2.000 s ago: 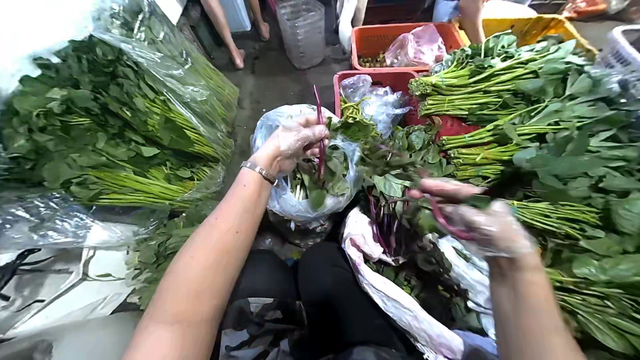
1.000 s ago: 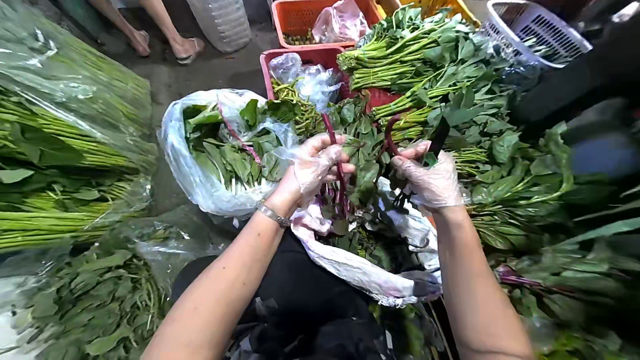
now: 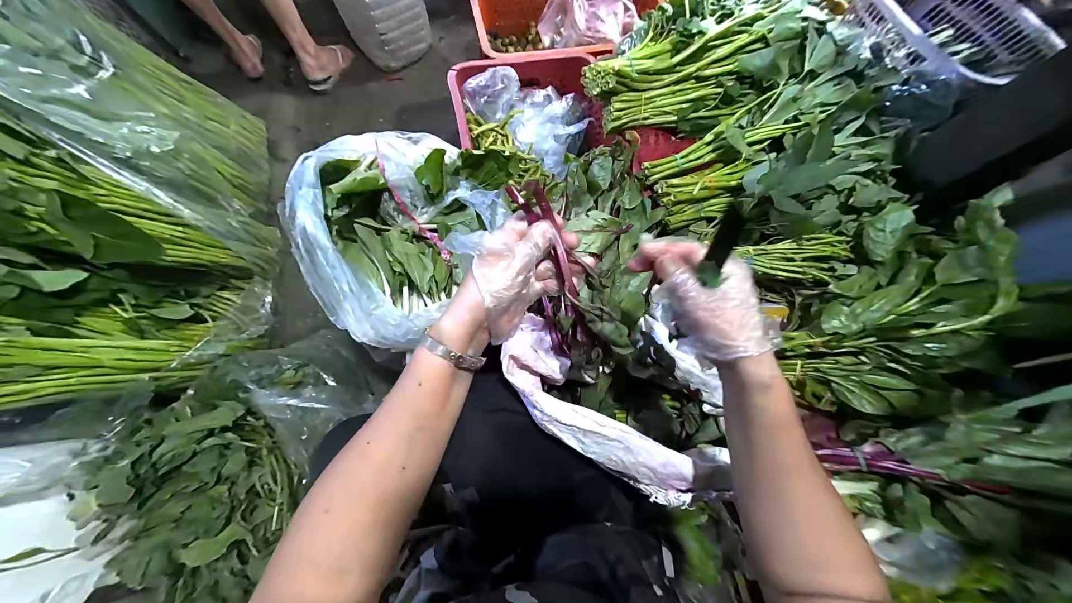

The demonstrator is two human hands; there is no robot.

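Note:
Purple-red leafy stems are held in my left hand, which wears a clear plastic glove and a wristband. My right hand, gloved likewise, is to the right with a dark-handled tool in its grip; its blade, if any, does not show. Beneath both hands a white woven sack lies open with dark purple-green leaves inside. Left of my left hand stands a bluish plastic bag of leafy greens, with a pink string across it.
Green bundles are piled on the right beside a pink-red crate, an orange crate and a white basket. Plastic-wrapped greens lie left, loose leafy greens below them. Another person's feet are at the back.
My right hand has moved slightly away from my left since one second ago. The stem in my left hand stood more upright earlier and now leans. The view has shifted since two seconds ago.

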